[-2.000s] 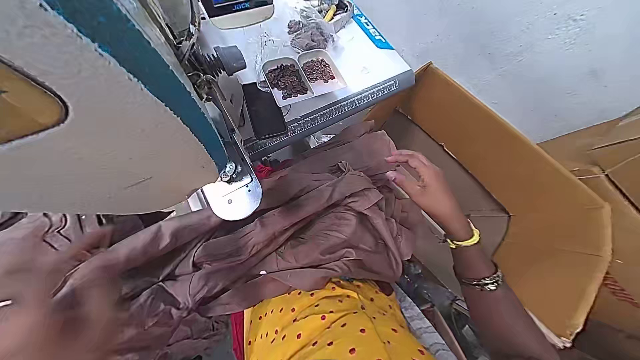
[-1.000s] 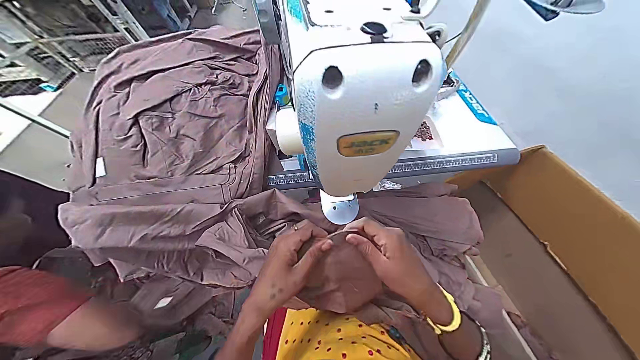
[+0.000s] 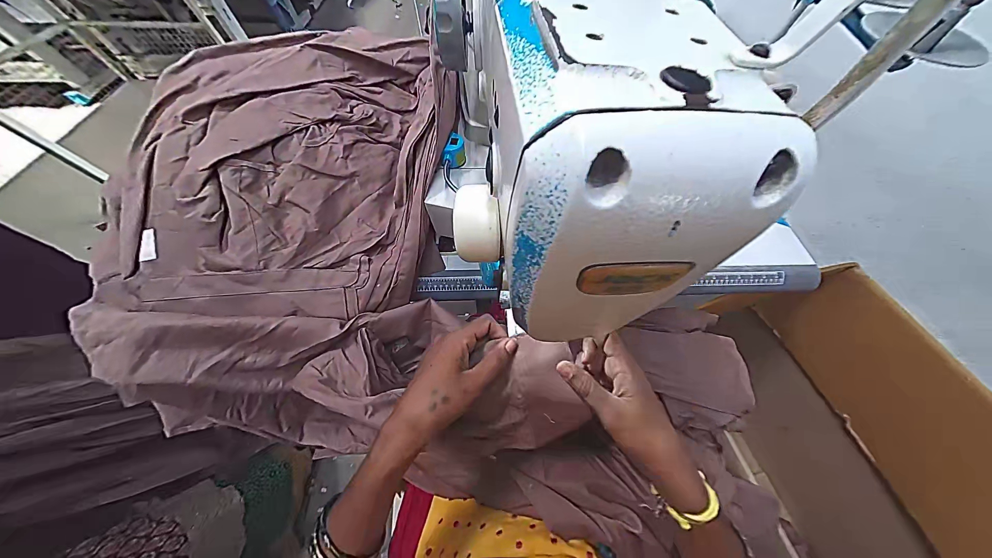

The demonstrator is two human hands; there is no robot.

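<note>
A mauve-brown garment [image 3: 535, 395] lies across my lap and below the head of a white and blue industrial sewing machine [image 3: 659, 194]. My left hand [image 3: 457, 372] pinches the fabric between thumb and forefinger, left of the machine's lower end. Just right of that end, my right hand [image 3: 620, 387] has its fingertips at the fabric's upper edge, partly hidden under the machine head. The needle area is hidden behind the machine head. More of the same brown cloth [image 3: 256, 194] is heaped at the left, with a small white tag [image 3: 147, 245] on it.
A cardboard box [image 3: 876, 403] stands at the right, beside the machine table [image 3: 783, 260]. A measuring scale [image 3: 736, 279] runs along the table's front edge. A metal rack [image 3: 101, 39] is at the upper left, and a pale wall rises at the right.
Two seconds ago my hands were far apart over the cloth; one second ago they were together on its edge. Now they are farther apart, nearer the machine head. The person at the left has left view.
</note>
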